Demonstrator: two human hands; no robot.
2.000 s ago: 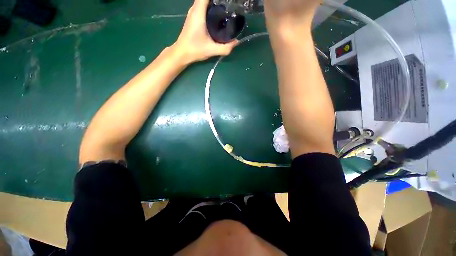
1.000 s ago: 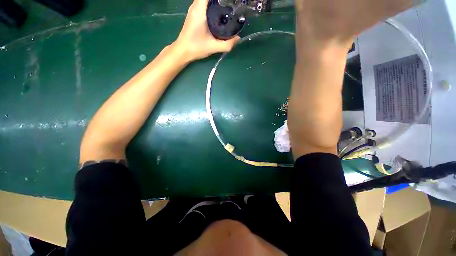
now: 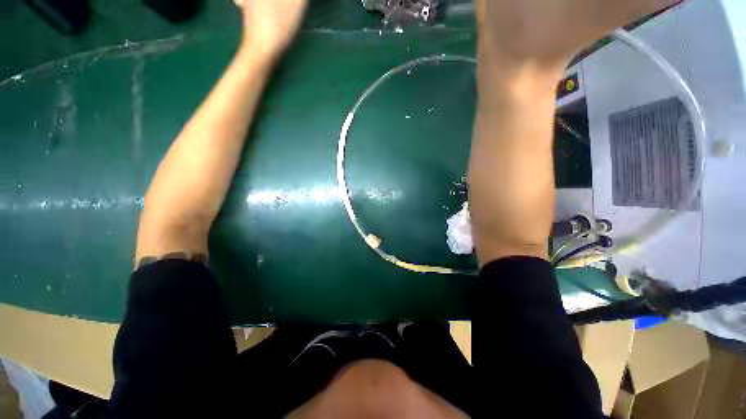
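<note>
The screwdriver nose (image 3: 406, 11), a shiny metal cluster, shows at the top edge, right of centre, with no housing under it. My left hand (image 3: 274, 18) is at the top edge, left of the nose and apart from it. It is cut off by the edge, so its fingers and anything in them are hidden. My right hand (image 3: 544, 26) is bent at the wrist at the top, right of the nose. Its fingers and any grip on the tool are out of the picture.
A clear tube (image 3: 341, 168) loops over the green bench (image 3: 303, 270). A white crumpled lump (image 3: 460, 231) and small screws (image 3: 460, 186) lie beside my right forearm. The white-grey feeder (image 3: 646, 82) and a black hose (image 3: 703, 296) are at right. Dark housings (image 3: 57, 12) stand upper left.
My left hand has moved left and up, away from the screwdriver nose. The black housing that it held below the nose is out of sight. My right arm has shifted right since the first frame.
</note>
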